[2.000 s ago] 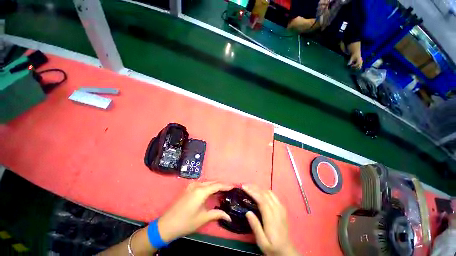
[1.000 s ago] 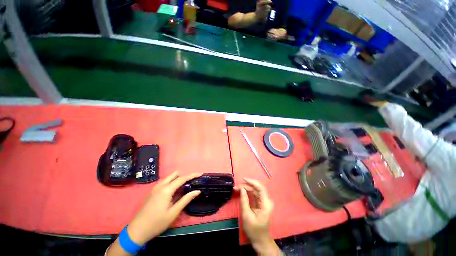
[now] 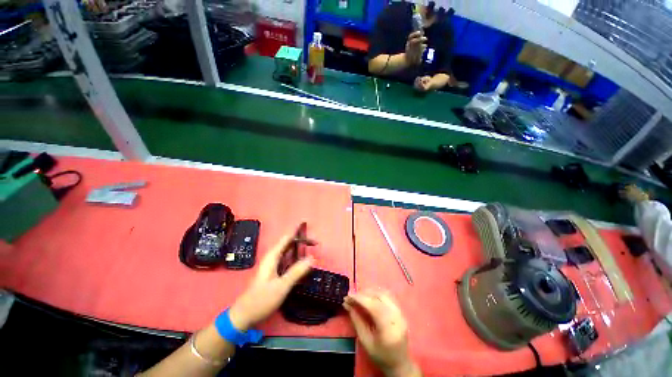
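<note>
A black camera body (image 3: 317, 296) lies near the mat's front edge, its open back with small parts facing up. My left hand (image 3: 269, 286) holds a thin dark piece (image 3: 301, 239), which looks like the rear cover, tilted up at the body's left side. Whether the two are joined is hidden by my fingers. My right hand (image 3: 382, 328) pinches the body's right edge with its fingertips. A second camera body (image 3: 208, 237) lies open further left, with its rear cover (image 3: 243, 244) flat beside it.
A slim pale rod (image 3: 392, 247) and a black tape roll (image 3: 429, 233) lie right of the hands. Beyond them stands an olive-grey fan-like housing (image 3: 508, 302). Grey strips (image 3: 116, 194) and a green box (image 3: 26, 195) are at left. Black units (image 3: 460, 156) sit on the green conveyor (image 3: 295, 136).
The unit in my hands went from closed-looking to open, with a thin piece raised at its left. My right hand, apart from it one second ago, now touches its right edge. The view has shifted.
</note>
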